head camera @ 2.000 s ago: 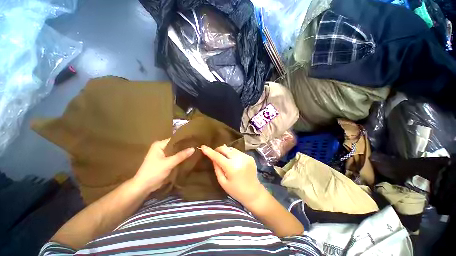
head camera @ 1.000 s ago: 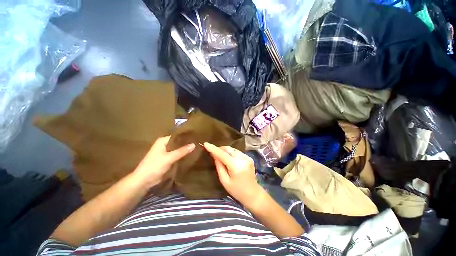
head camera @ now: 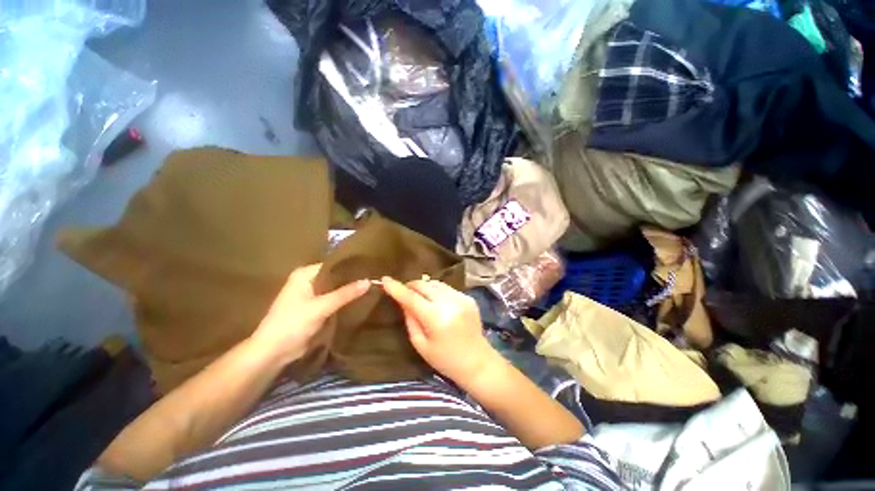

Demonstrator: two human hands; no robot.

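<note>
The brown garment lies across my lap and spreads to the left, darker where it bunches between my hands. My left hand grips the bunched cloth, thumb on top pointing right. My right hand is just to the right, thumb and index finger pinched on the needle, a thin bright sliver between the two hands' fingertips. Thread is too fine to make out. The fingers under the cloth are hidden.
A black plastic bag stands ahead. A beige cloth with a small printed phone or tag lies right of the garment. Navy plaid-lined clothes, a blue basket, folded beige cloth and a white printed bag are at right.
The hands stay almost in place over the same spot of cloth. The needle's bright sliver now spans the small gap between the fingertips. The whole view has shifted slightly.
</note>
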